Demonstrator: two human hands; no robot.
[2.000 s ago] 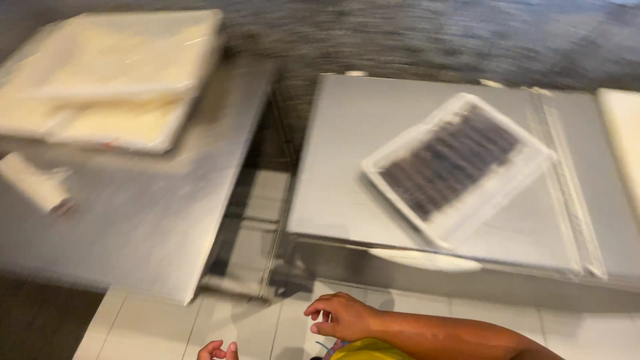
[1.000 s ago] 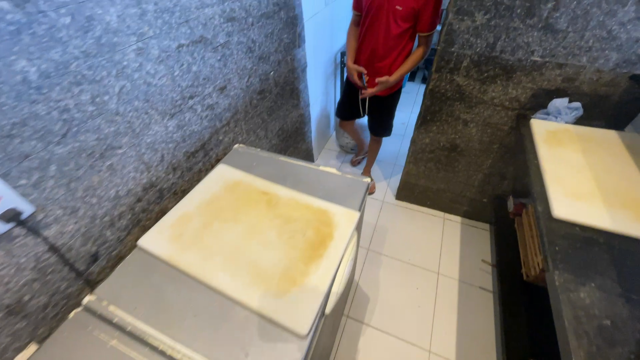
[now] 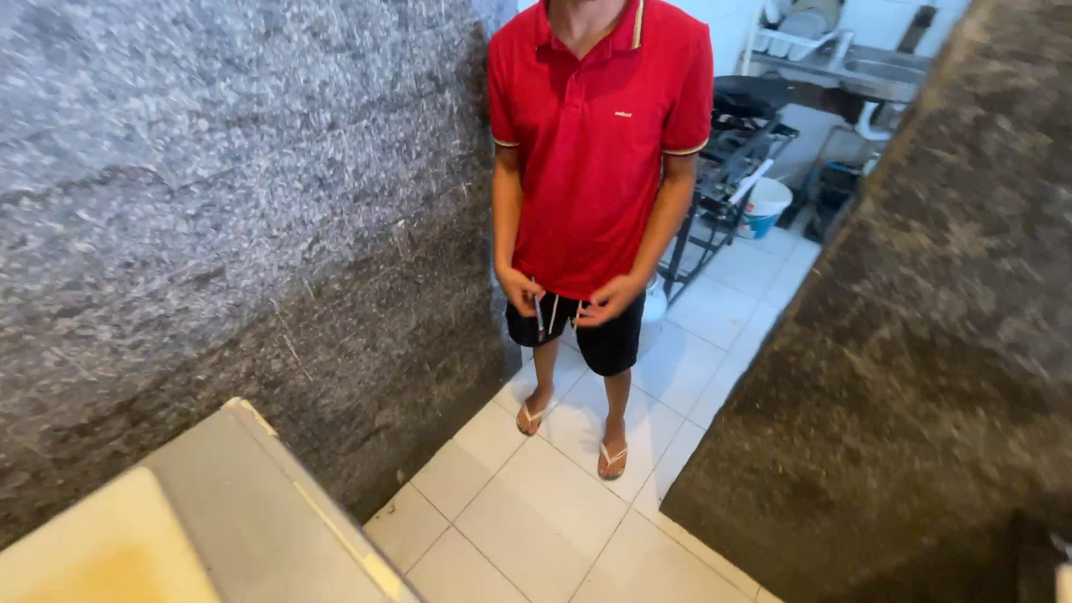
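Neither my left hand nor my right hand shows in the head view now. At the lower left, a stained white cutting board (image 3: pixel 109 544) lies on a grey metal-topped unit (image 3: pixel 243 502). A person in a red polo shirt (image 3: pixel 586 159) and black shorts stands in the passage ahead, facing the camera. The person's hands are held low at the waist, and a small thin object (image 3: pixel 538 314) is by one of them; what it is cannot be told.
Dark textured walls (image 3: pixel 276 251) (image 3: pixel 904 377) flank the white tiled floor (image 3: pixel 536 519). Behind the person are a black metal frame (image 3: pixel 712 201), a white and blue bucket (image 3: pixel 764 209), a steel sink (image 3: pixel 888 67) and a dish rack (image 3: pixel 796 46).
The view has swung far from the worktops to the passage. My hands, seen two seconds ago, are out of view. The person, partly seen one second ago, now appears larger and more central.
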